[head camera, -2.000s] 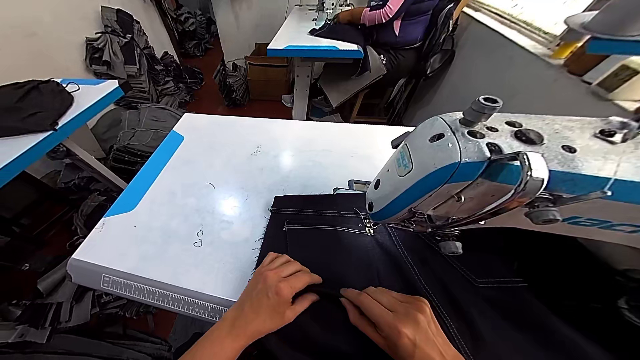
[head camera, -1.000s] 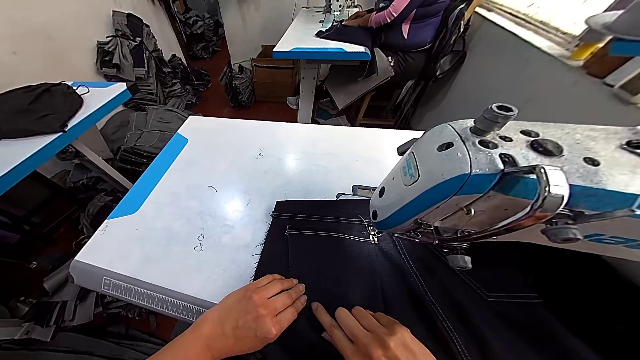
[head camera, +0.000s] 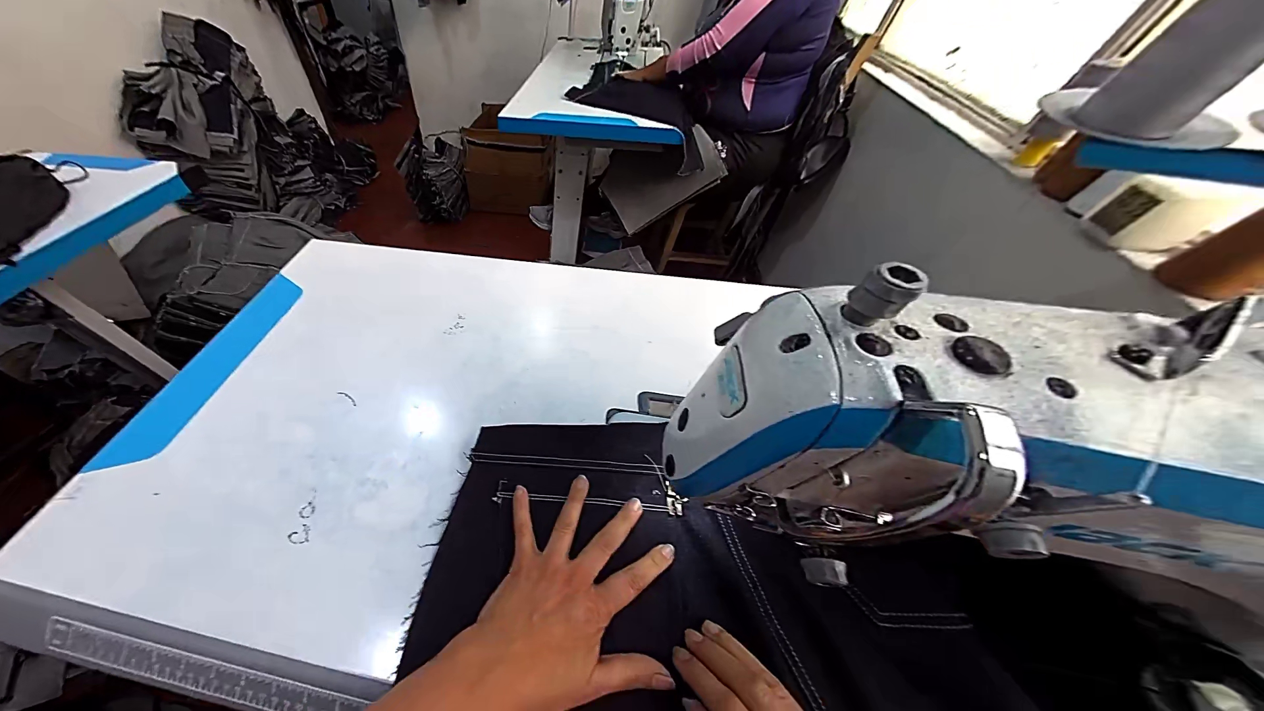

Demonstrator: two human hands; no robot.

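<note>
Dark denim fabric (head camera: pixel 454 592) with light double stitching and a frayed left edge lies under the head of an industrial sewing machine (head camera: pixel 849 395). My left hand (head camera: pixel 568 602) rests flat on the cloth with fingers spread, its fingertips by the upper stitch lines, left of the presser foot (head camera: pixel 673 499). Lower right of it, my right hand (head camera: pixel 731 671) lies on the fabric with fingers close together; much of it is cut off by the frame's bottom. The needle is too small to make out. A stitched pocket outline shows on the cloth right of the machine head.
The white sewing table (head camera: pixel 346 395) has blue edging and a printed ruler strip (head camera: pixel 197 662). Beyond it a person (head camera: pixel 760 69) sews at another table (head camera: pixel 592 123). Folded garments (head camera: pixel 217 128) are stacked at the left, a cardboard box (head camera: pixel 504 158) behind. A thread cone (head camera: pixel 1185 69) stands upper right.
My left hand has moved up the fabric and its fingers have spread wide. My right hand shows less, lower in the frame.
</note>
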